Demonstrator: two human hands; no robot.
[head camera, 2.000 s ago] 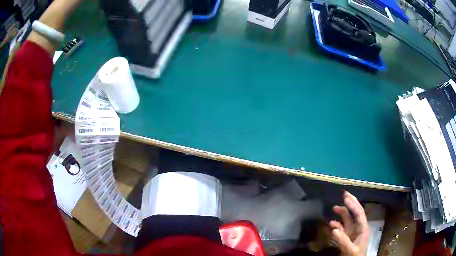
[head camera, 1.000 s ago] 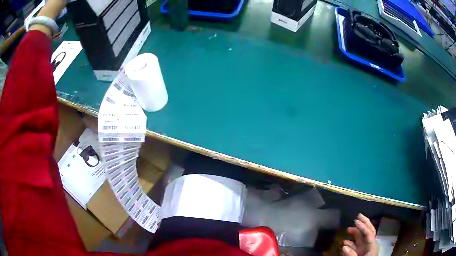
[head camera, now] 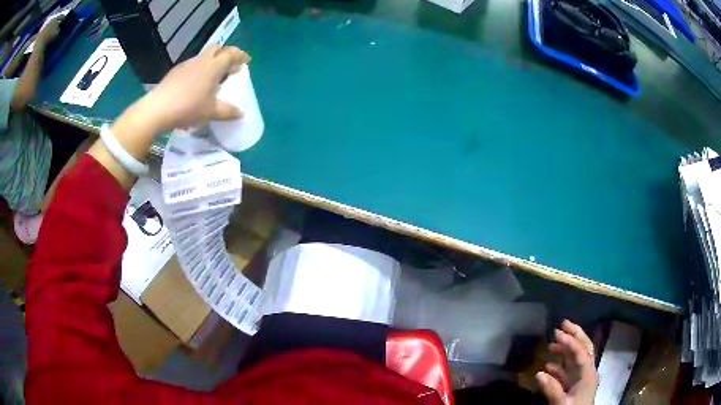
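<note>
My left hand (head camera: 194, 91) is closed around the upper part of the white label roll (head camera: 243, 119), near the bench's front edge at left. The label strip (head camera: 204, 257) curls from the roll over the edge and down to a larger white roll (head camera: 332, 283) at my lap. Rows of barcodes show on the strip. My right hand (head camera: 571, 368) is low at right, below the bench edge, with its fingers apart and slightly bent, holding nothing.
Black and white boxes (head camera: 162, 35) stand behind my left hand. A headphone-printed card (head camera: 93, 73) lies at the bench's left. Flat cartons (head camera: 704, 261) are stacked at right. A blue tray (head camera: 581, 67) holds black headphones. Cardboard boxes (head camera: 178, 304) are below. Another person's arm (head camera: 30, 75) is far left.
My left hand has come back from the standing boxes at upper left and taken hold of the label roll. My right hand remains low at right. The view has shifted.
</note>
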